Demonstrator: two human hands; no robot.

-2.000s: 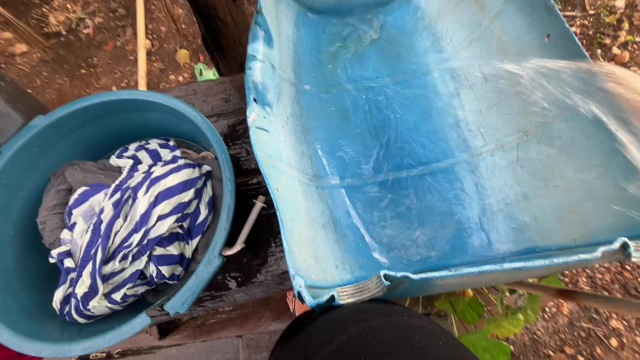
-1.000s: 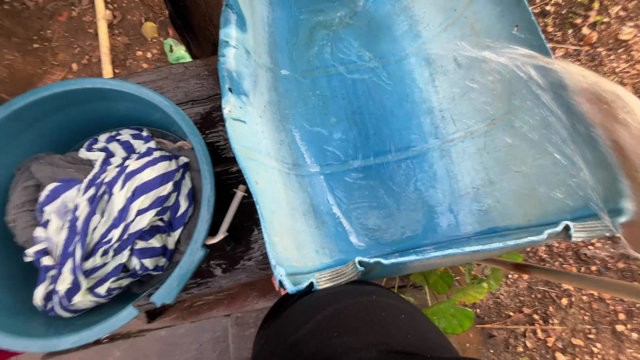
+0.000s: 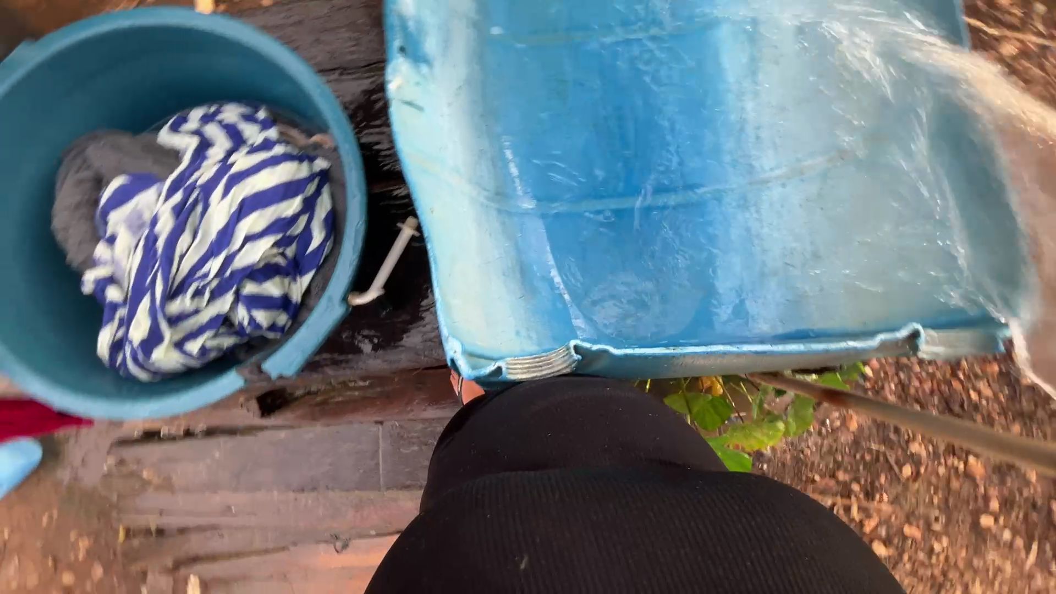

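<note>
Neither of my hands can be seen. A blue plastic trough (image 3: pixel 627 148), cut open with a jagged near rim, fills the upper middle and right. Its floor is wet, and a blurred sheet of water (image 3: pixel 932 140) runs over its right part and past the right edge. To the left stands a round blue plastic bucket (image 3: pixel 49 346) with a notched rim. Inside it lie a crumpled blue-and-white striped cloth (image 3: pixel 223 239) and a dark grey cloth (image 3: pixel 107 181). A pale bent rod (image 3: pixel 388 264) rests between bucket and trough.
Dark wet wooden boards (image 3: pixel 289 470) lie under the bucket. My black-clad leg (image 3: pixel 610 495) is at the trough's near edge. Green leaves (image 3: pixel 726 421), a brown stick (image 3: pixel 907 421) and pebbly soil (image 3: pixel 940 503) are lower right. Red cloth (image 3: pixel 33 419) shows at far left.
The water at the right has spread down along the trough's right side to its near corner. The view has shifted down, showing more of my leg and the boards.
</note>
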